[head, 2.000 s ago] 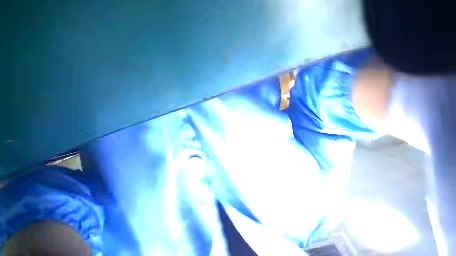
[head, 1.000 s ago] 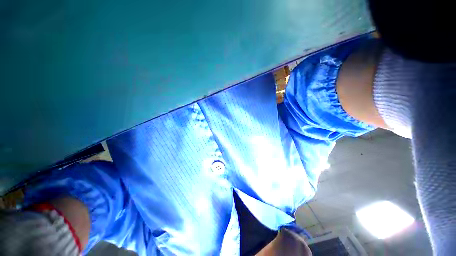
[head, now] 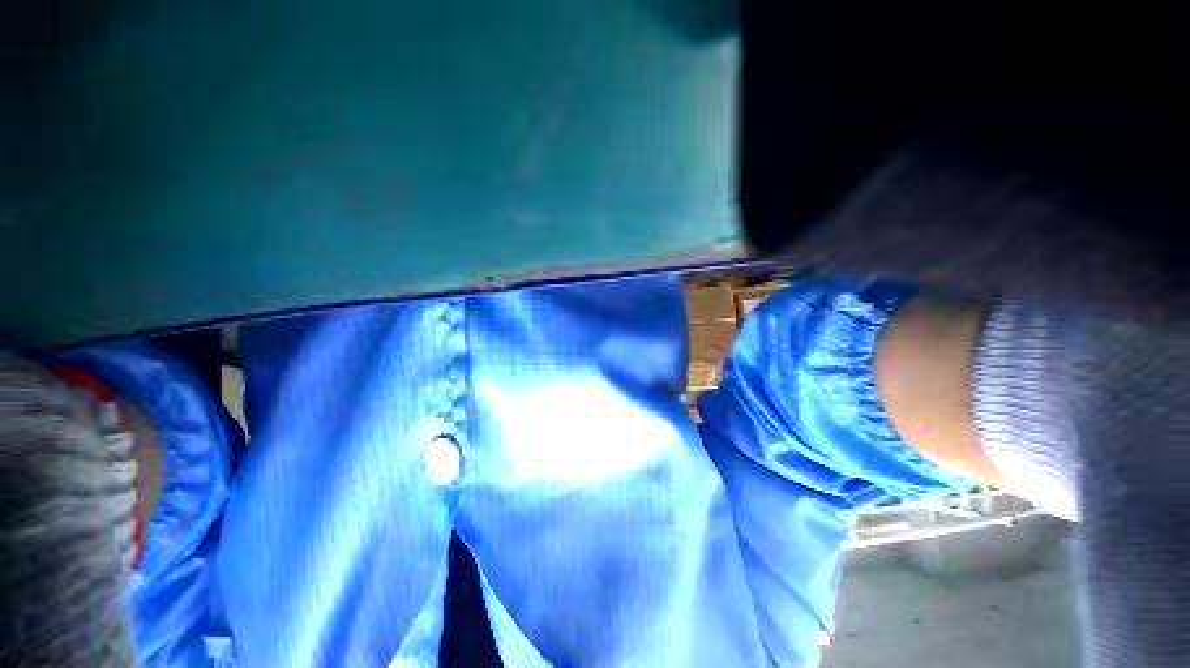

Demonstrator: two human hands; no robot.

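Note:
The wearer's blue smock (head: 574, 444) fills the middle, with a white button and an open collar at the bottom. The picture looks back at the chest upside down. My left hand (head: 59, 522), in a white knit glove with a red cuff edge, is cut off at the left edge. My right hand (head: 1135, 444), in a pale knit glove, is blurred and very close to the lens at the right edge. The fingers of both hands are hidden. No held thing shows. A large black shape (head: 966, 91) covers the upper right; I cannot tell what it is.
The green bench top (head: 366, 157) spans the upper left and middle, its edge running just above the smock. Brown cardboard boxes (head: 711, 333) show between the smock and the right sleeve. A pale fixture (head: 927, 522) and a grey surface show at lower right.
The view has turned, so the bench edge lies flatter. The black shape covers more of the upper right. The left glove shows larger, and the bright ceiling light has left the picture.

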